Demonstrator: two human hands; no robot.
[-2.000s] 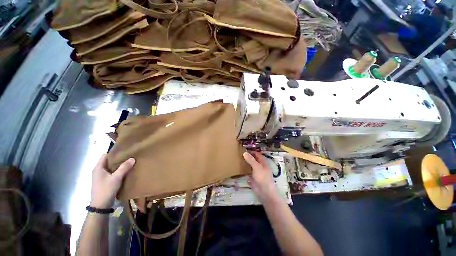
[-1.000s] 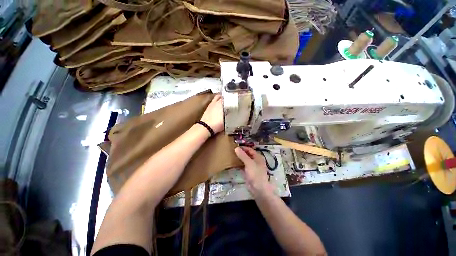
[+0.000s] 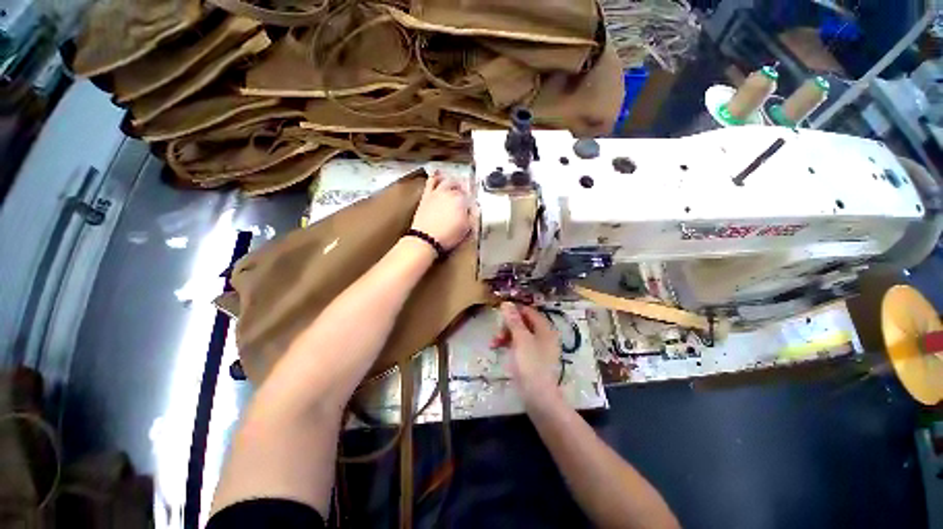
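Observation:
A brown fabric bag body (image 3: 300, 269) with a small white tag lies flat on the machine bed, its right edge at the needle area (image 3: 507, 291). Brown straps (image 3: 406, 413) hang from its near edge. My left hand (image 3: 445, 214) reaches across the bag and presses on its far corner beside the white sewing machine head (image 3: 662, 196). My right hand (image 3: 527, 346) is at the bag's near right corner, just in front of the needle area, fingers bent; whether it grips the fabric is unclear. Pale binding tape (image 3: 643, 309) runs to the needle from the right.
A heap of brown bags (image 3: 341, 93) with pale edges lies behind the machine. Two thread cones (image 3: 749, 95) stand at the back right. A yellow-orange tape reel (image 3: 912, 344) is at the right edge. Dark looped handles (image 3: 567, 333) lie beside the needle. Another brown pile (image 3: 72, 475) is at lower left.
My left hand has gone from the bag's left side to its far corner. The bag's near right corner has drawn in toward the needle, and my right hand's fingers have shifted off its edge.

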